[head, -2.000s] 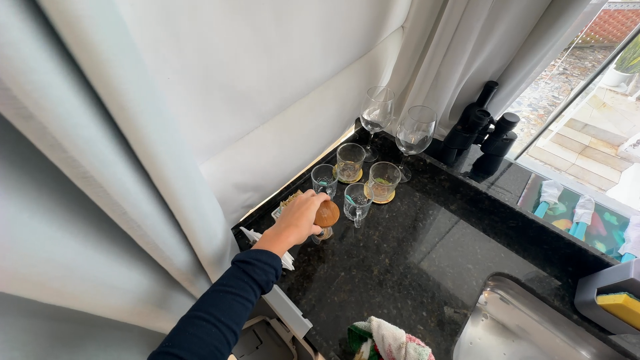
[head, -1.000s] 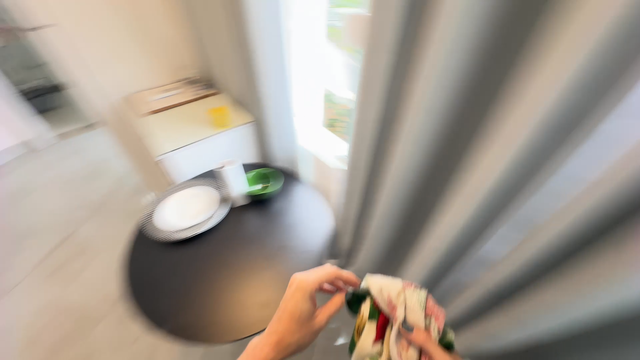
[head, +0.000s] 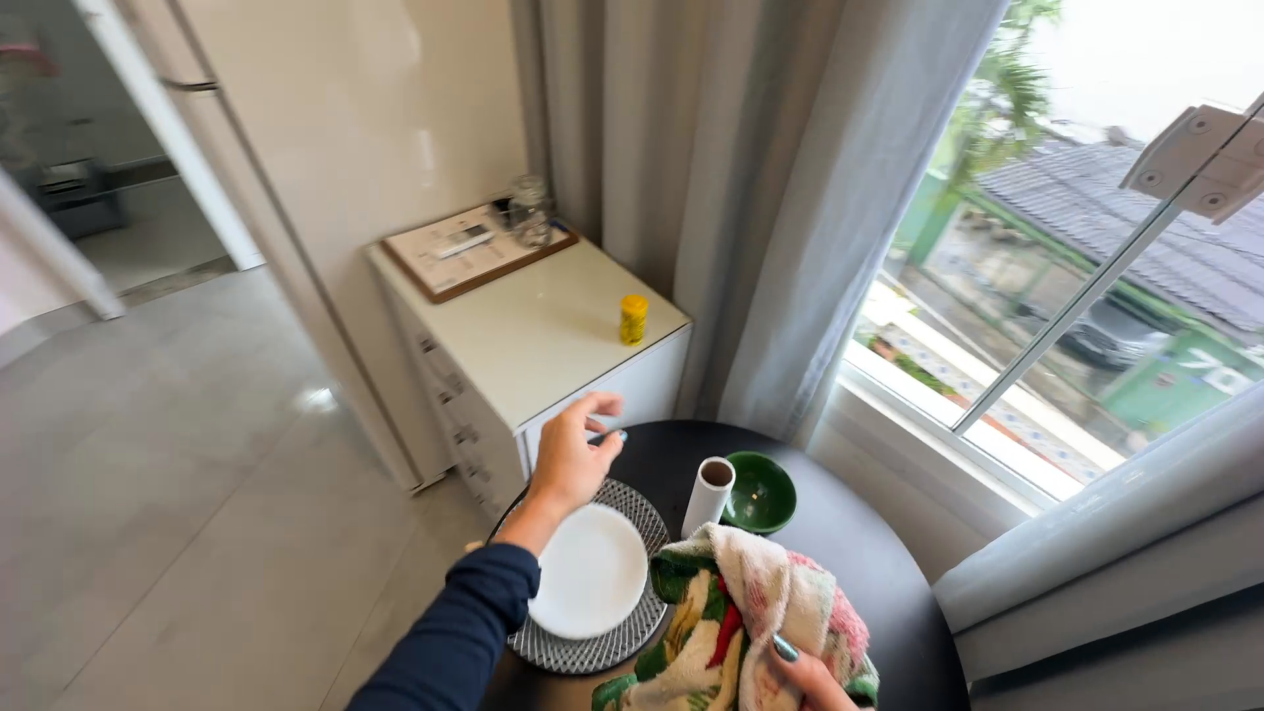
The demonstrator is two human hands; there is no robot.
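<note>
My left hand [head: 581,454] hangs in the air above a white plate [head: 589,573], its fingers apart with nothing between them. The plate lies on a round patterned placemat [head: 647,513] on a dark round table [head: 869,553]. At the lower right my right hand [head: 815,681] grips a patterned terry towel [head: 741,612]; only its thumb side shows, the other fingers are hidden under the cloth. Just behind the towel stands a white cardboard tube [head: 708,494], upright beside a green bowl [head: 760,492].
Behind the table a white drawer cabinet [head: 504,346] bears a yellow container [head: 633,319], a tray [head: 434,281] with papers, and a glass jar [head: 530,212]. A grey curtain [head: 652,178] and a window [head: 1066,296] are to the right.
The view has swung from the dark counter with glasses to the round table. My left hand was near the towel a second ago and is now over the plate, apart from the towel.
</note>
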